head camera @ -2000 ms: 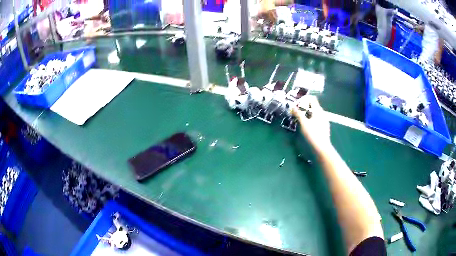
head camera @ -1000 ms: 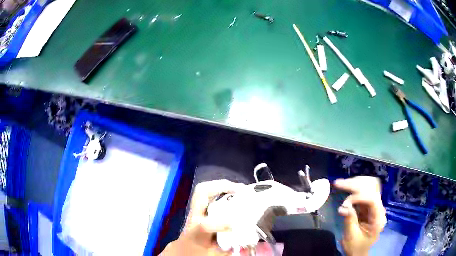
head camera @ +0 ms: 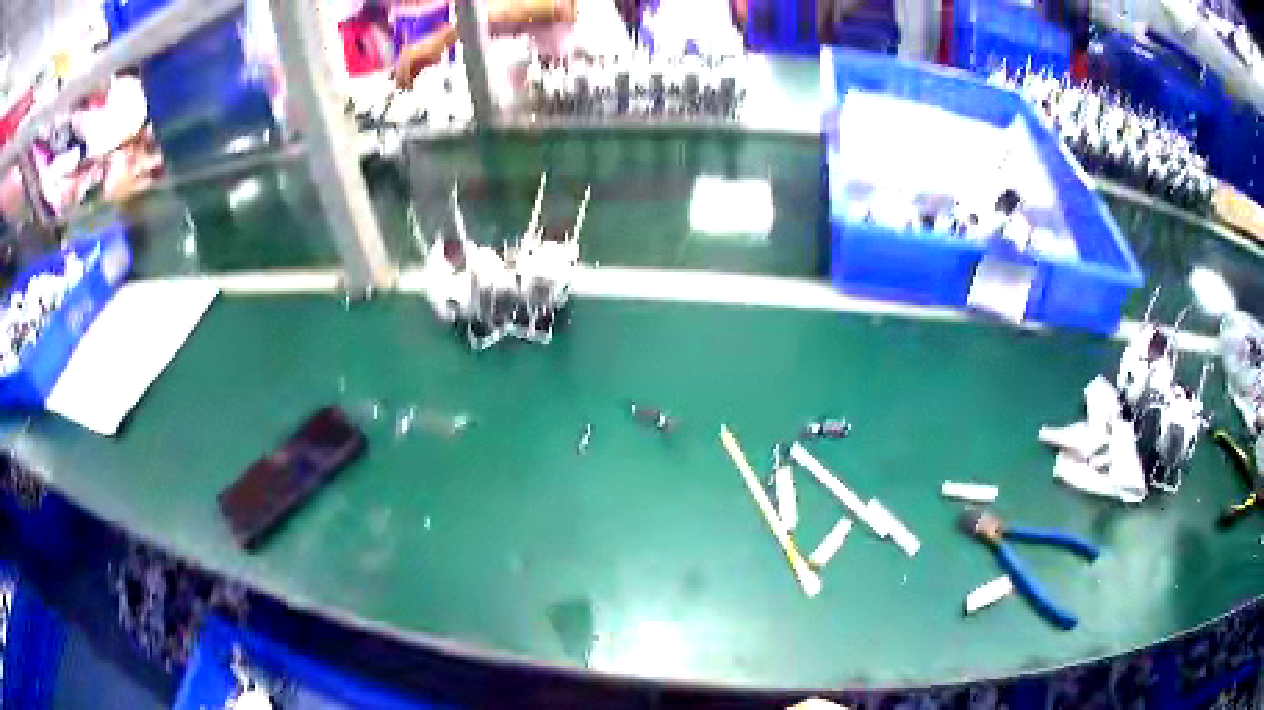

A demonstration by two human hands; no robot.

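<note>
Two white units [head camera: 502,284] stand side by side on the green bench, left of centre, with paired rods pointing up and thin wire loops at their bases. A small skin-coloured sliver [head camera: 818,705] shows at the bottom edge, most likely my right hand; its fingers and anything in it are cut off. My left hand is out of the picture. Blue-handled pliers [head camera: 1033,566] lie open at the right. A thin yellowish stick [head camera: 767,508], a white-handled slim tool [head camera: 855,499] and short white blocks [head camera: 970,491] lie near them.
A blue tote [head camera: 908,272] with units stands at the back right. More units [head camera: 1164,409] stand at the right beside crumpled white cloth [head camera: 1102,451]. A phone [head camera: 294,476] and white sheet [head camera: 136,350] lie left. A post [head camera: 333,153] rises behind the bench.
The view has tilted up from the lap to the bench. The unit held in my hands one second ago is out of sight. Two units stand where three stood two seconds ago.
</note>
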